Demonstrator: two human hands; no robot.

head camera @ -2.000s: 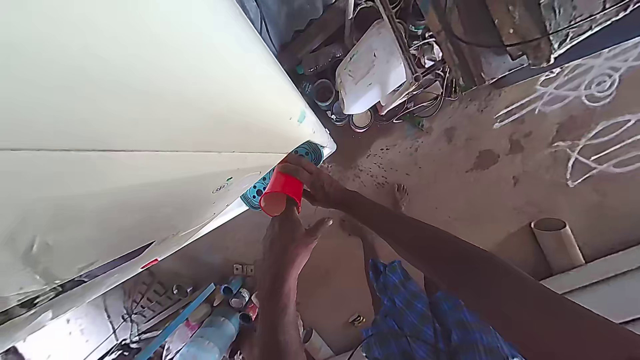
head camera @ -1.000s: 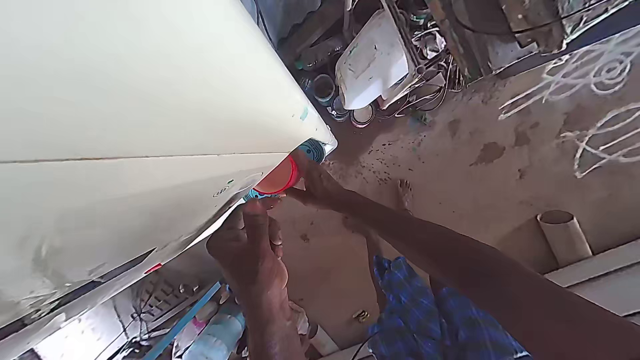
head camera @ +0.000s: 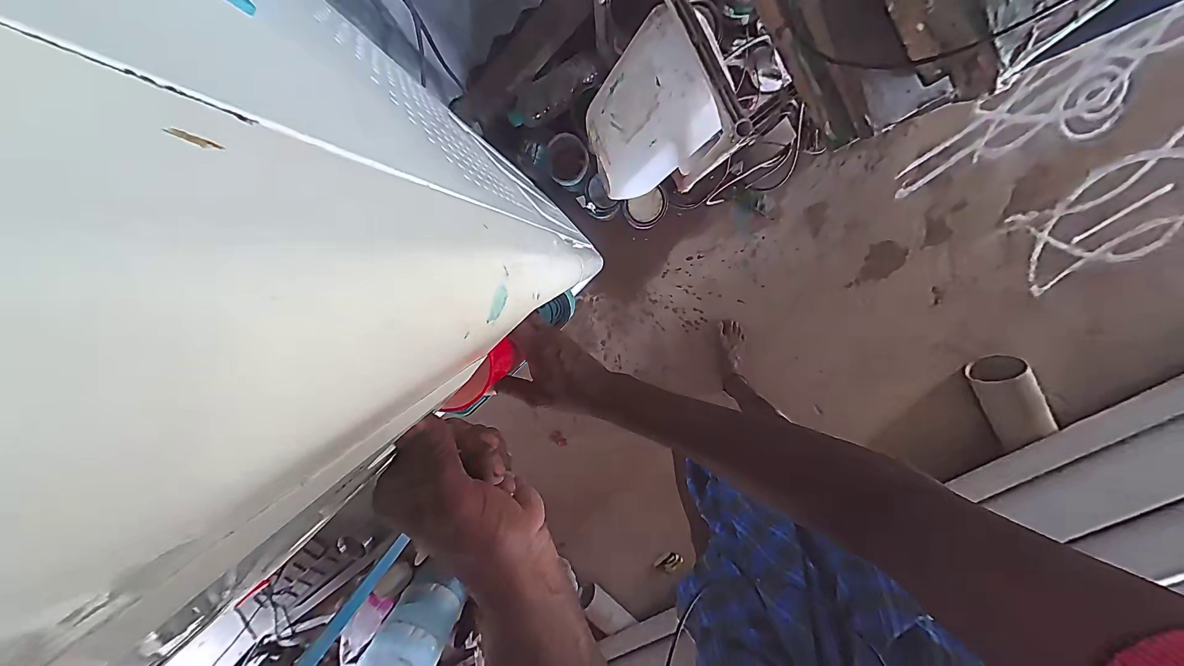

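A large off-white panelled body [head camera: 250, 333] fills the left side, its corner pointing right. Just under its lower edge, my right hand [head camera: 555, 361] grips a red cylindrical container [head camera: 495, 370], partly hidden by the edge. A teal ribbed round part [head camera: 558, 309] shows between that hand and the corner. Lower left of the container is my left hand [head camera: 462, 490], fingers curled close to the same edge; whether it holds anything cannot be seen.
A worn white panel [head camera: 652, 111] and several round containers [head camera: 566, 159] stand at the top. An upright pipe section [head camera: 1010, 398] is at right near pale ridged slabs [head camera: 1101, 462]. Below left lie a light-blue plastic container [head camera: 416, 620] and a blue strip [head camera: 356, 601]. A bare foot [head camera: 731, 342] rests on the floor.
My left hand has moved from the red container to the panelled body's lower edge. The container shows less beneath that edge. The view of the body has shifted.
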